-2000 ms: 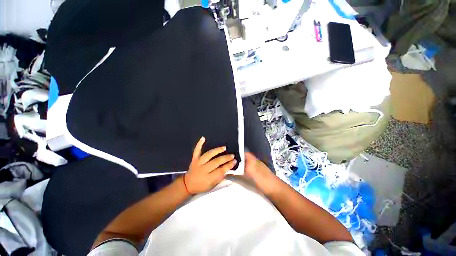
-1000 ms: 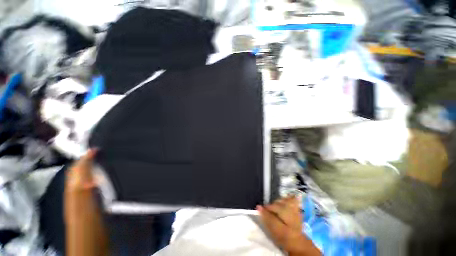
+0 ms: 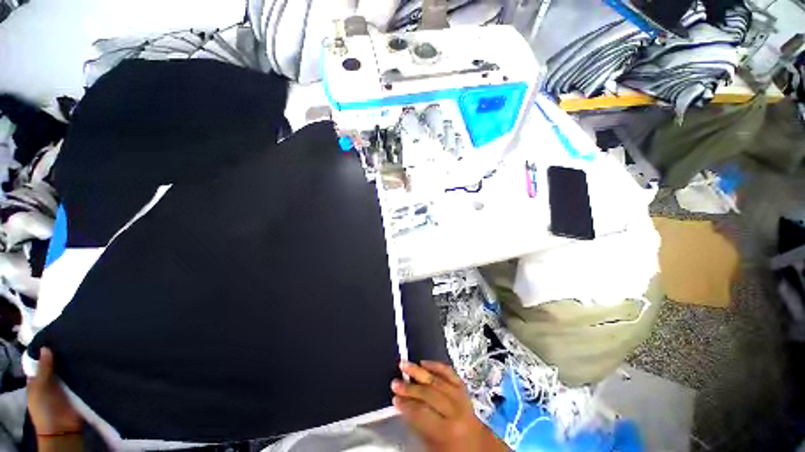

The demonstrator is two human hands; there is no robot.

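Note:
The large black fabric panel (image 3: 238,291) lies over a white fabric panel (image 3: 66,278), which shows as a rim at the left and bottom. Its far right end reaches the presser foot area (image 3: 375,154) of the white and blue overlock machine (image 3: 424,79). A narrow white edge strip (image 3: 395,296) runs down the panel's right edge. My left hand (image 3: 51,402) grips the panel's left edge at the lower left, partly cut off by the frame. My right hand (image 3: 435,399) holds the lower right edge between thumb and fingers.
A stack of black panels (image 3: 168,115) lies behind at the left. A phone (image 3: 570,202) and a pink pen (image 3: 530,179) lie on the table right of the machine. Layered bundles (image 3: 587,48) stand behind. White trimmings (image 3: 477,340) and an olive-green sack (image 3: 574,340) are below the table edge.
The view has shifted, showing more of the machine. My left hand has moved from the lower right corner out to the panel's left edge. My right hand now grips the right edge slightly higher.

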